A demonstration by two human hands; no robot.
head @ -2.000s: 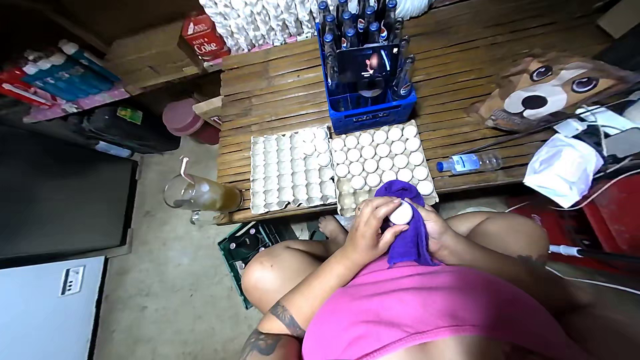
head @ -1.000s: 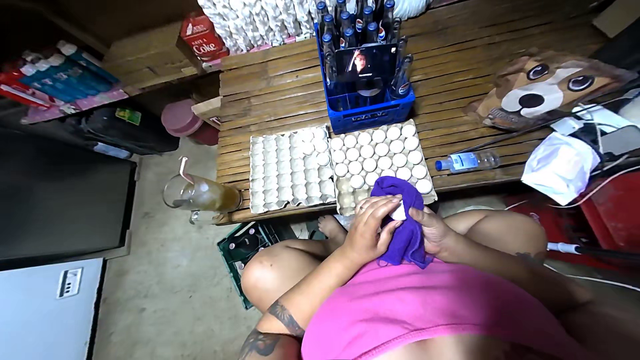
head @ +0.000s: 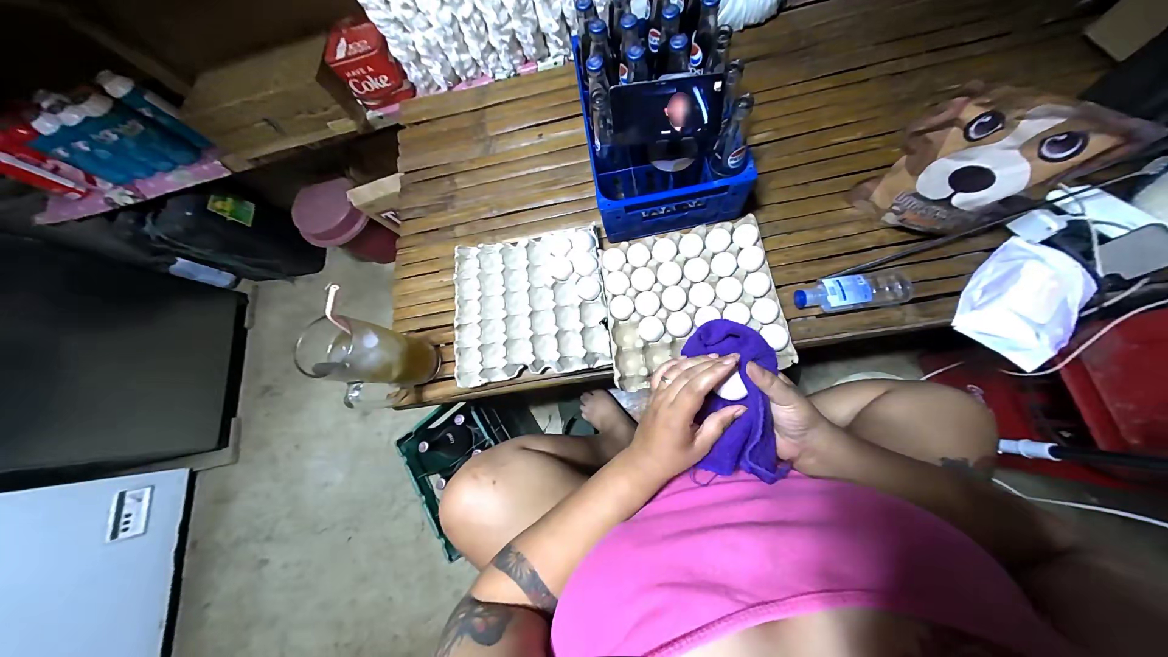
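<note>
A white egg (head: 732, 387) lies between my two hands, partly wrapped in a purple cloth (head: 744, 438). The fingers of my left hand (head: 684, 406) rest on the egg and the cloth's left side. My right hand (head: 787, 415) holds the cloth from the right, its thumb beside the egg. Just beyond my hands is a carton egg tray (head: 636, 360) with many white eggs and some bare cups at its near left. Touching it on the left, a second egg tray (head: 493, 333) has several eggs at its far right corner and many bare cups.
Behind the trays a blue crate (head: 675, 214) of glass bottles stands on the slatted bamboo table (head: 493, 155), a phone propped on it. A glass pitcher (head: 392, 354) is at the left edge. A plastic bottle (head: 858, 291) lies right of the trays. A green crate (head: 424, 474) sits on the floor.
The purple cloth has shifted around the egg, and my fingers now cover more of the egg than two seconds ago. The trays and crate have not moved.
</note>
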